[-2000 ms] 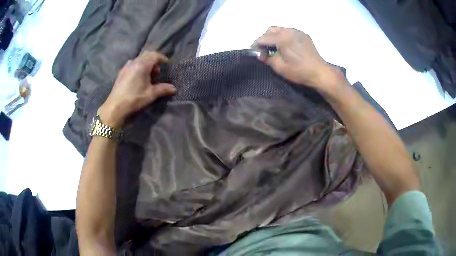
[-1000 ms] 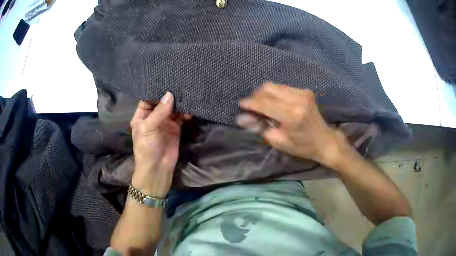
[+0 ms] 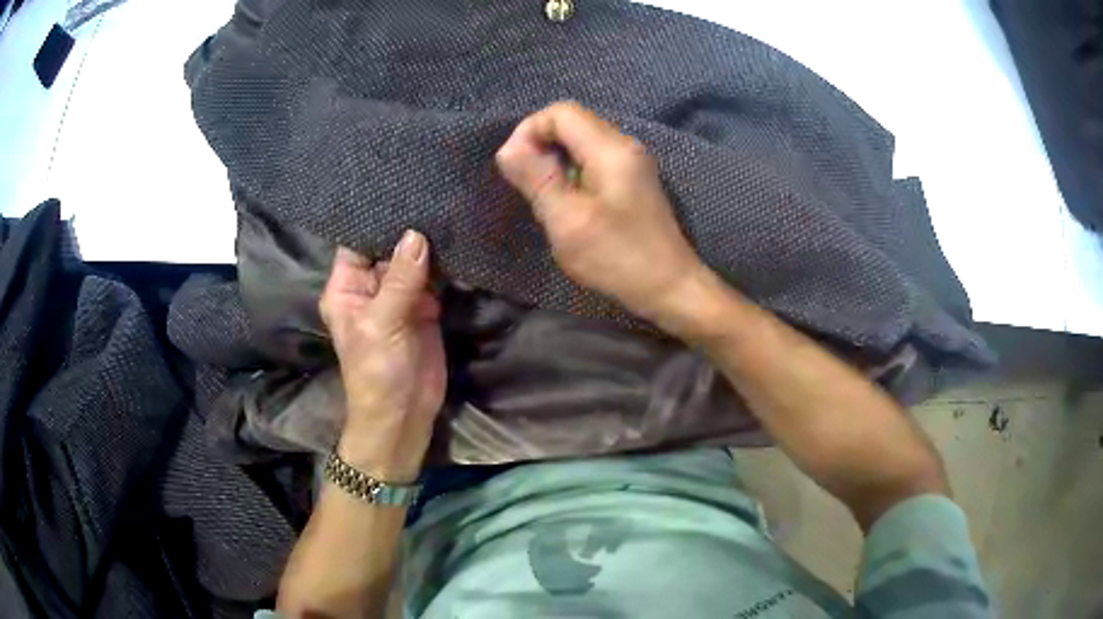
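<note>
The dark grey-brown jacket (image 3: 774,181) lies over the white table's near edge and my lap, textured shell up, with shiny lining (image 3: 593,387) showing along its near edge. A gold button (image 3: 558,10) is at the top of the picture. My left hand (image 3: 390,320), with a gold-toned watch (image 3: 369,482), pinches the jacket's near edge between thumb and fingers. My right hand (image 3: 587,200) is curled above the shell; a small greenish glint shows between its fingers, but the held thing is mostly hidden and I cannot tell what it is.
Dark garments (image 3: 97,447) are heaped at the left of my lap. Another dark garment (image 3: 1064,97) lies at the top right. The white table (image 3: 133,145) holds a small black rectangle (image 3: 52,55) at the upper left. Tiled floor (image 3: 1016,484) shows at the lower right.
The jacket's shell has come over the lining, and the gold button has come into view. Over the last second my right hand has moved up and left from the edge; my left hand keeps its pinch.
</note>
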